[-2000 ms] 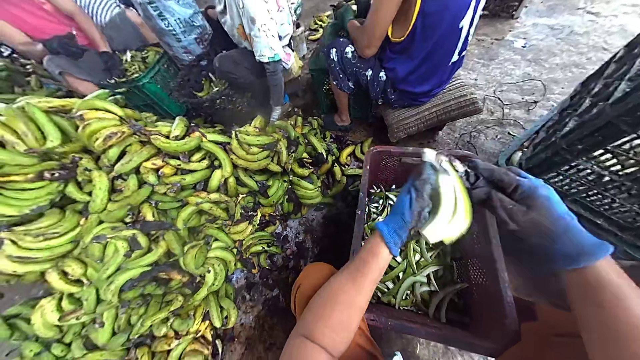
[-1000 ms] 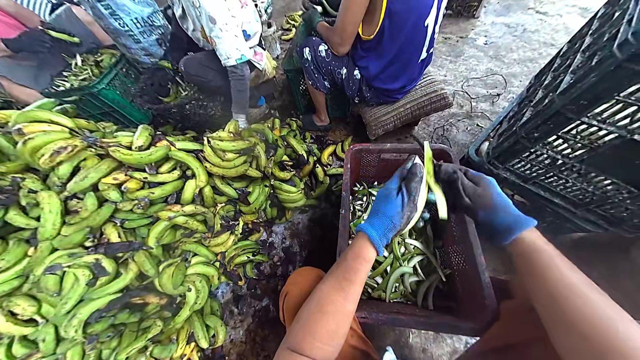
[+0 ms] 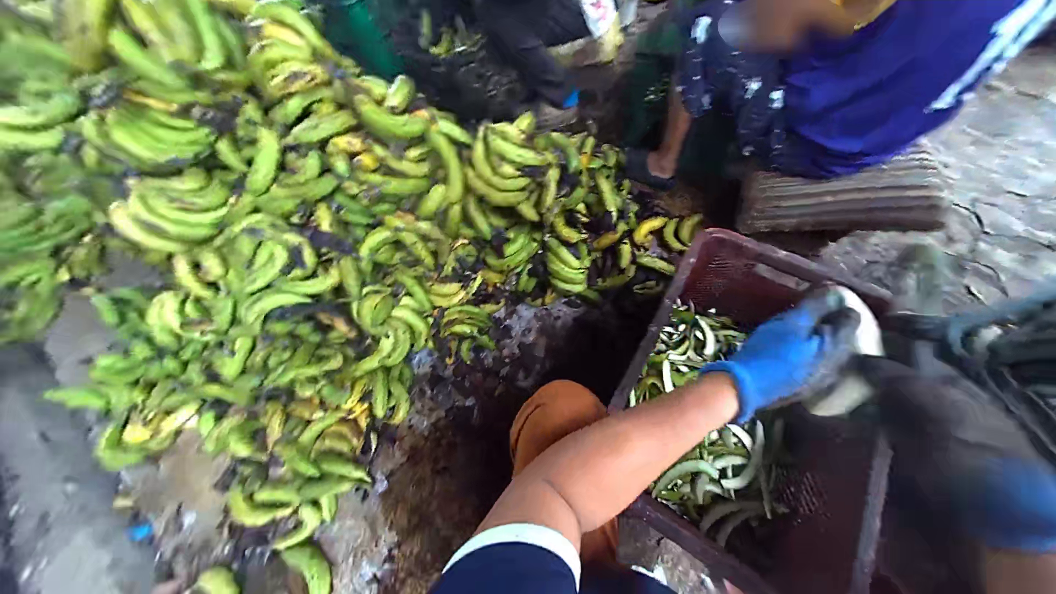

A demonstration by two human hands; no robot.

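My left hand (image 3: 788,355), in a blue glove with dark palm and fingers, is closed around a pale peeled green banana or plantain (image 3: 858,330) above a dark red plastic crate (image 3: 742,276). Strips of green and white peel (image 3: 714,470) lie in the crate below. My right hand (image 3: 949,445), in a similar glove, is blurred at the right edge beside the fruit; whether it holds anything cannot be made out.
A large heap of green bananas or plantains (image 3: 272,272) covers the ground on the left. A person in a blue top (image 3: 874,91) sits on a striped cushion (image 3: 841,198) beyond the crate. Dark crates (image 3: 1006,355) stand at the right, and a green container (image 3: 363,37) at the top.
The view has swung left and down toward the heap. The strip of green peel raised between my hands a second ago no longer shows there, and my right hand is now lower and blurred.
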